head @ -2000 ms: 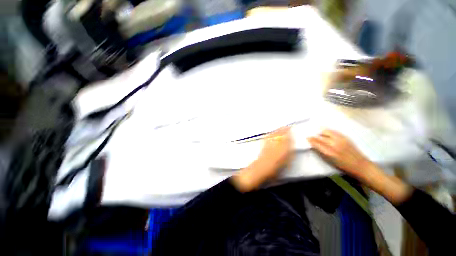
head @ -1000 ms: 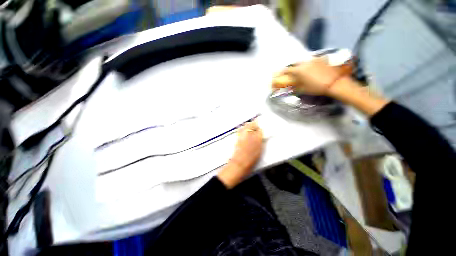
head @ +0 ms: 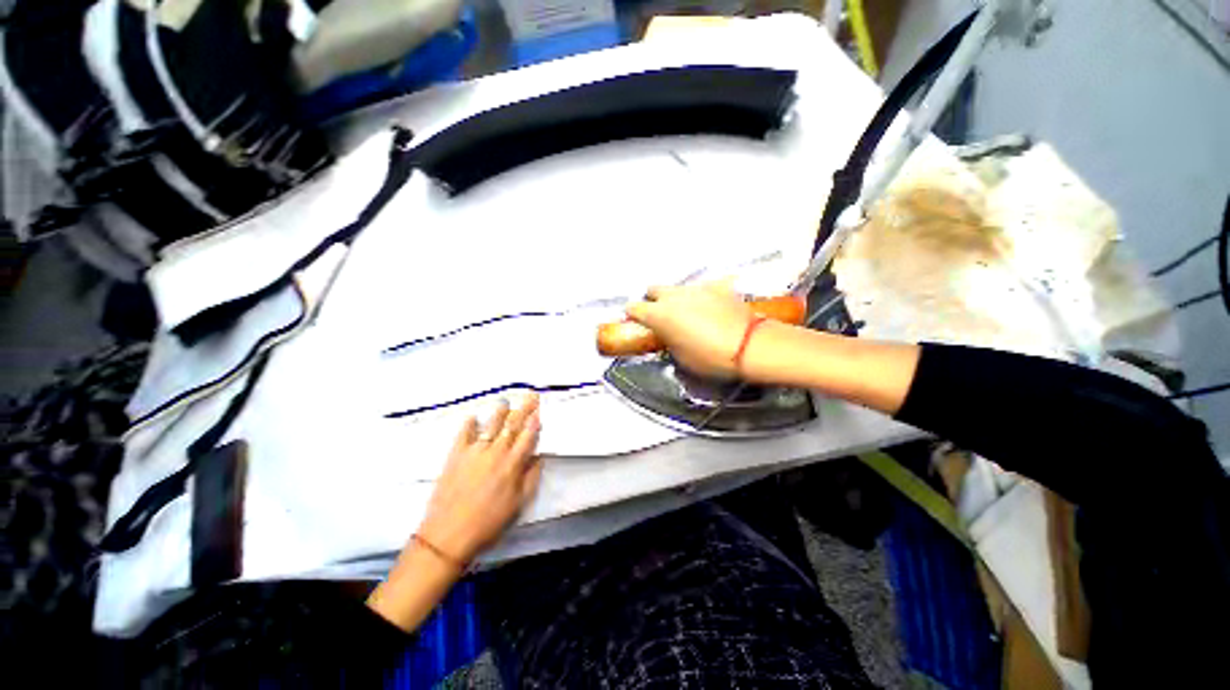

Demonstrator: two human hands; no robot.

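Observation:
A steam iron [head: 708,402] with a silver soleplate and orange-brown handle sits on a white band [head: 573,429] with thin dark lines, near the front edge of the white-covered table. Its tip points left. My right hand [head: 701,330] is closed around the iron's handle. My left hand [head: 483,479] lies with spread fingers on the white band's lower left part, left of the iron. It grips nothing. The white band blends into the cover, so its outline is partly unclear.
A thick black arc-shaped stack [head: 607,119] lies at the far side. Joined white strips with black edges [head: 277,249] and a dark phone [head: 219,512] are at the left. A scorched cloth [head: 991,249] lies right. The iron's hose rises behind it. A striped bundle [head: 135,95] is beyond the table.
The iron has moved left and nearer from its place at the right, held in my right hand. My left hand has moved left along the band, and its fingers have spread.

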